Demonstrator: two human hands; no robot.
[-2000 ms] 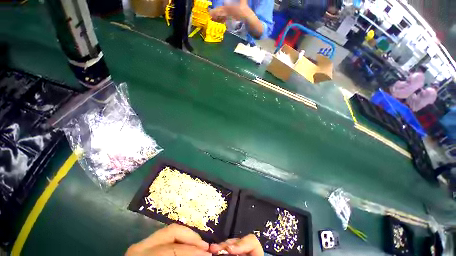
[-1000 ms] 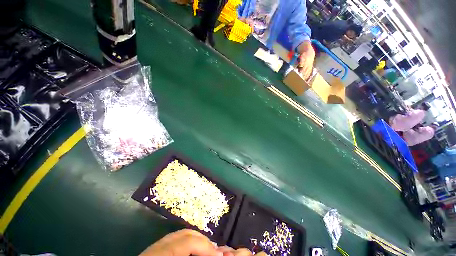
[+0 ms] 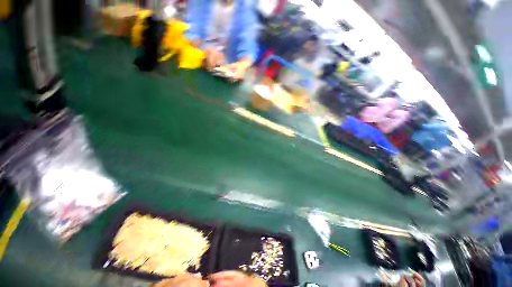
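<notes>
My left hand and my right hand are at the bottom edge, close together, cut off and blurred. What lies between the fingers is hidden. Just above them, the left parts tray bears a large heap of small cream parts. The right parts tray bears a sparser scatter of small mixed parts on its right side. A white-faced part with dark holes lies right of the trays, with another at the bottom edge.
A zip-lock bag lies left of the trays. A small clear bag and yellow-green strands lie to the right. A neighbour's tray and hand are further right. A person in blue works opposite, beside yellow parts and a cardboard box.
The view has swung, so the trays and bag appear further left and the picture is blurred. The opposite person's hands are now together away from the box. My hands stay close together at the bottom.
</notes>
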